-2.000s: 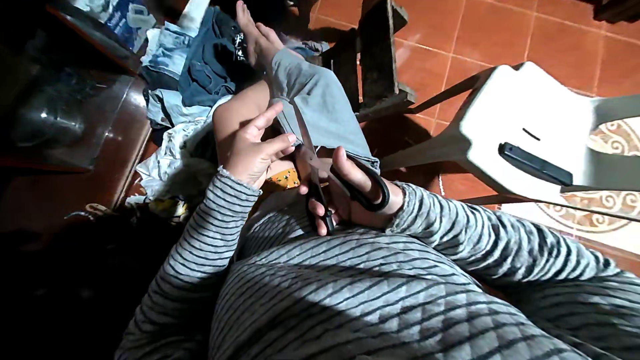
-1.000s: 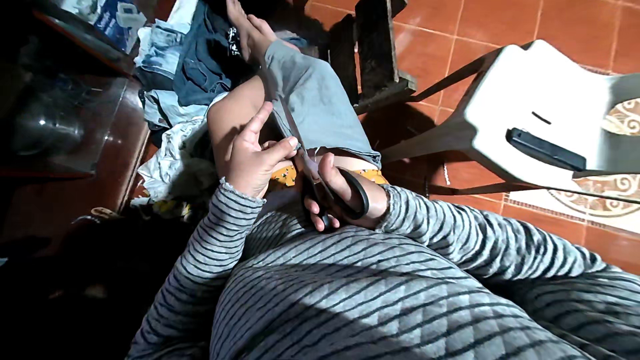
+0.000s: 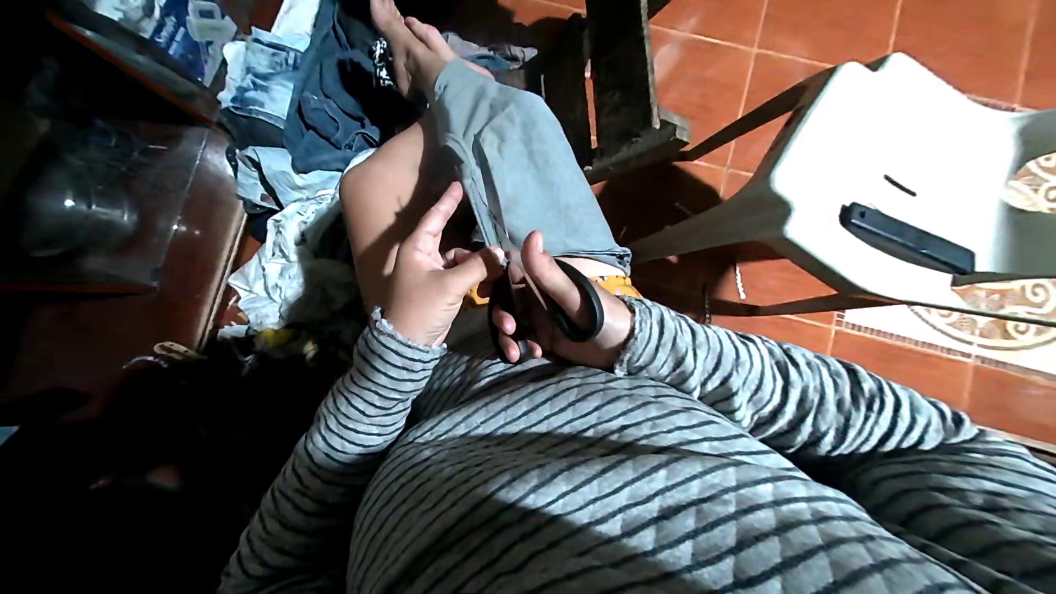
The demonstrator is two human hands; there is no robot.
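Note:
My right hand (image 3: 577,309) holds a pair of scissors (image 3: 584,313) by its black handles, with the thumb in one loop and fingers at the other. The blades point up and away, over grey cloth (image 3: 536,165) draped on one of my legs. My left hand (image 3: 429,276) is beside the scissors, its index finger stretched out and its thumb tip close to the blades' pivot. Whether it pinches something small there cannot be told. Yellow-orange patterned cloth (image 3: 617,286) shows behind the hands. My other leg (image 3: 388,198) is bare.
At the right stands a white plastic chair (image 3: 825,165) with a dark oblong object (image 3: 907,239) on it. Dark wooden furniture (image 3: 627,82) is beyond the grey cloth. Crumpled clothes (image 3: 322,115) lie at the upper left, near a glossy brown surface (image 3: 190,239).
My hands have come closer together, with my left thumb now beside the pivot of the scissors. The handles in my right hand have shifted slightly left.

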